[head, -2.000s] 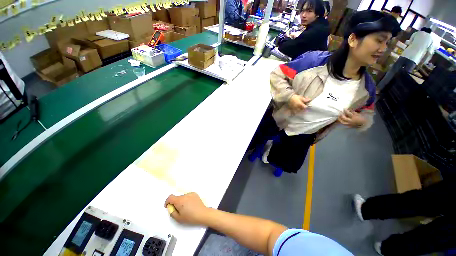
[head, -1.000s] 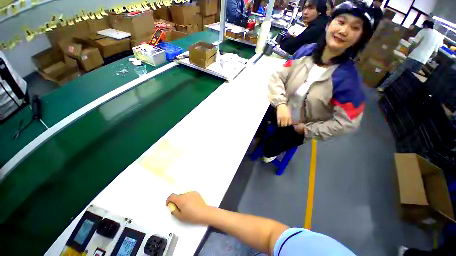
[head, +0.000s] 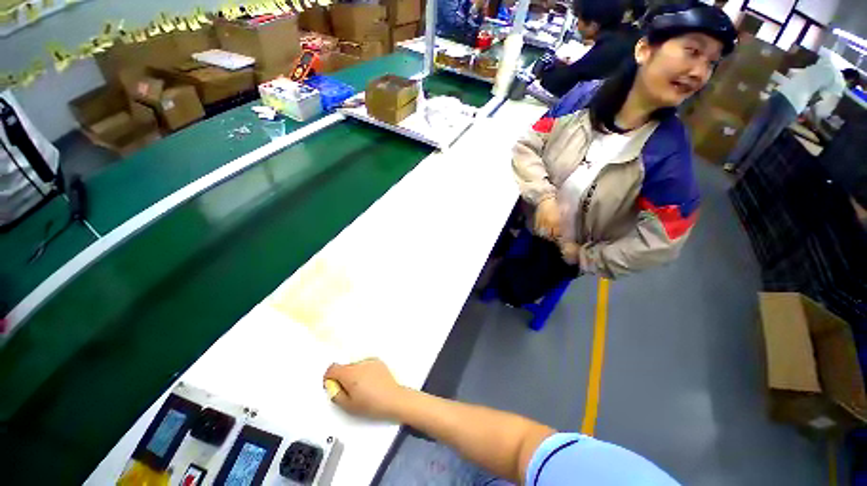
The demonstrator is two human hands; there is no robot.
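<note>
My right hand (head: 366,388) rests on the white bench top (head: 399,256), fingers curled in, with a yellow wrap on one digit; nothing shows in it. The power test box (head: 238,441) lies to its lower left, cut off by the bottom edge. The box shows two lit digital meter displays, two round black sockets, part of a red rocker switch or window and an amber patch at its corner. No plug shows in the sockets. My left hand is out of the picture.
A green conveyor belt (head: 190,275) runs along the bench's left. A seated person in a beige and blue jacket is at the bench's right side. An open carton (head: 794,365) stands on the floor at right. A small brown box (head: 391,99) sits on a far shelf.
The seated person first faced right with the jacket held open, then turned towards me, and now looks right again with hands lowered. The view has shifted slightly. My right hand stays on the bench.
</note>
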